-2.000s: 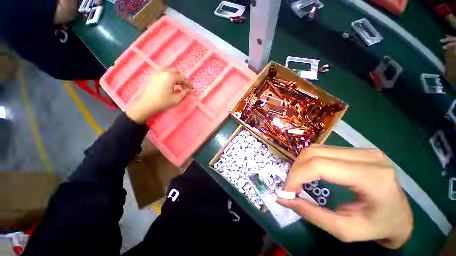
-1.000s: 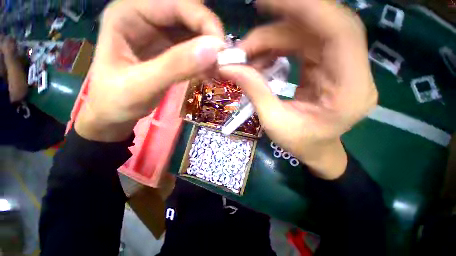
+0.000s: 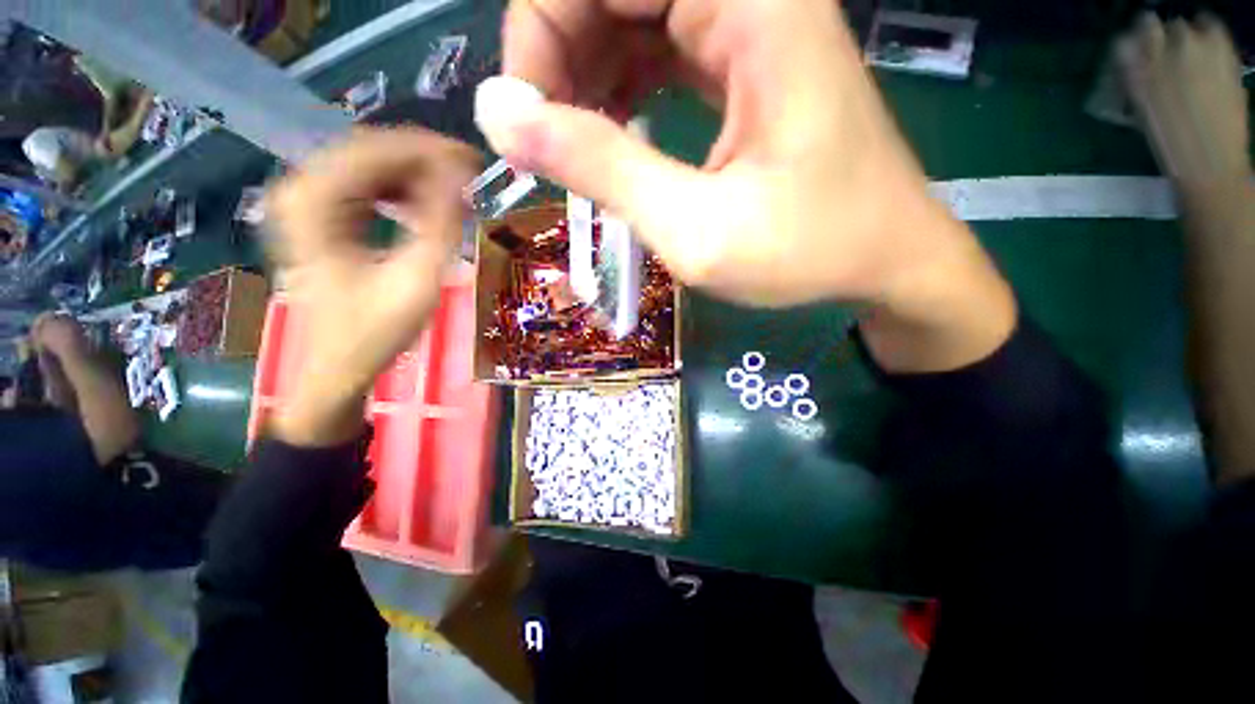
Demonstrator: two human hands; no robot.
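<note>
My right hand [image 3: 743, 165] is raised over the boxes. It pinches a small white piece [image 3: 509, 102], apparently a ring, between thumb and finger. A clear-and-white frame [image 3: 584, 250] hangs below the same hand, partly hidden by it. My left hand [image 3: 361, 255] is blurred beside it, over the pink-red tray, fingers curled; whether it holds anything small cannot be told. The copper-parts box [image 3: 509, 360] is below the hands. The ring box [image 3: 679, 461], filled with white rings, adjoins it on the near side.
The pink-red compartment tray [image 3: 441, 550] lies left of the boxes. Several loose white rings [image 3: 776, 395] lie to their right. A slanting post [image 3: 193, 76] crosses the upper left. Another person's arm [image 3: 1195, 124] is at the right edge, other hands at far left. Frames lie on the belt.
My hands have moved apart; the white piece stays in my right hand, now further left. The view has turned, and the boxes now appear squarer.
</note>
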